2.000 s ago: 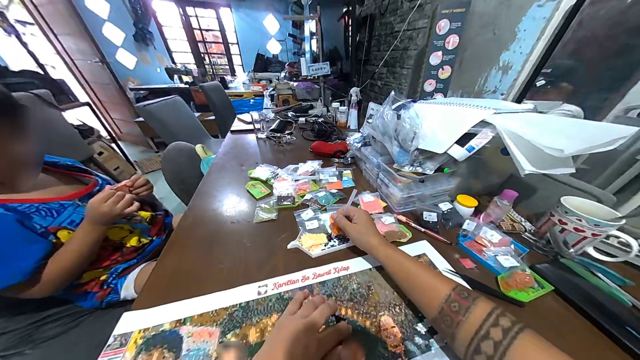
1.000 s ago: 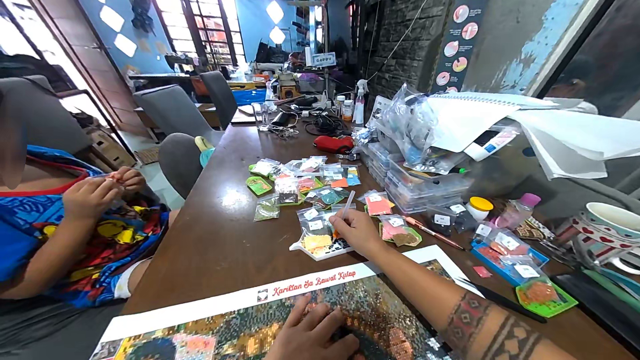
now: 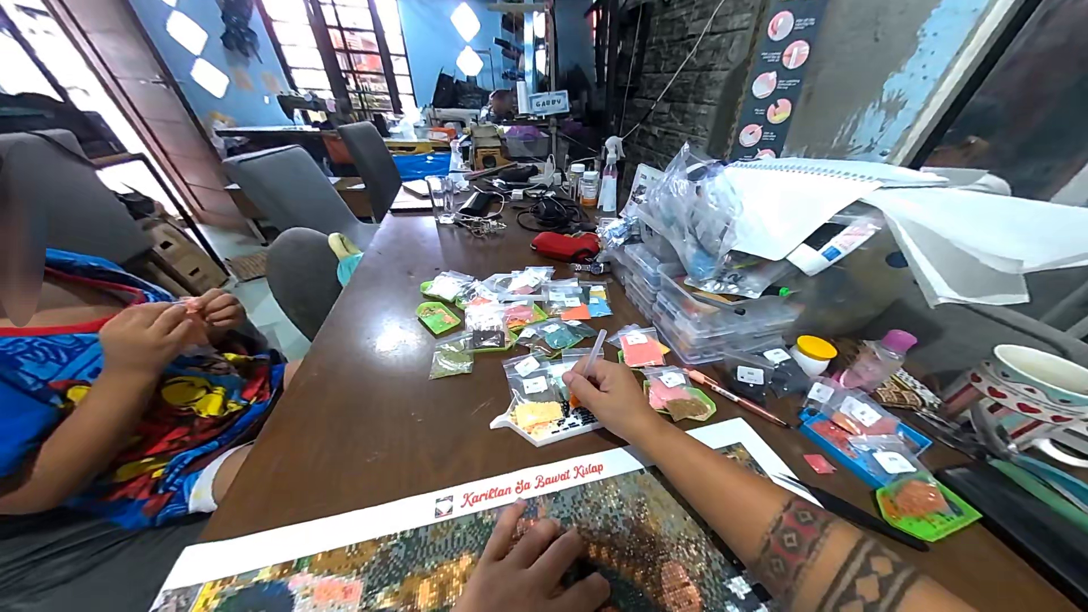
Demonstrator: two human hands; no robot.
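Observation:
My right hand (image 3: 614, 396) grips a slim translucent applicator pen (image 3: 595, 353) over a white bead tray (image 3: 557, 432) holding dark beads, with its tip hidden by the fingers. Small zip bags, one with yellow beads (image 3: 538, 414), lie on the tray's left part. My left hand (image 3: 537, 565) rests with spread fingers on a diamond painting canvas (image 3: 408, 557), holding nothing that shows. Behind the tray lie many small bags of coloured beads (image 3: 557, 334) and green trays (image 3: 438, 317). At the left, another person's hands (image 3: 174, 327) hold a small pinkish thing.
Right of my forearm lie a reddish pen (image 3: 738, 398), a blue tray (image 3: 850, 442), a green tray (image 3: 956, 514) and black tweezers (image 3: 867, 510). Clear plastic cases (image 3: 722, 319) bear bags and papers. A mug (image 3: 1033, 395) and a red pouch (image 3: 565, 246) stand farther off.
My right hand stays at the white tray with the pen. My left hand remains on the canvas, its fingers slightly shifted. The other person's hands have moved a little.

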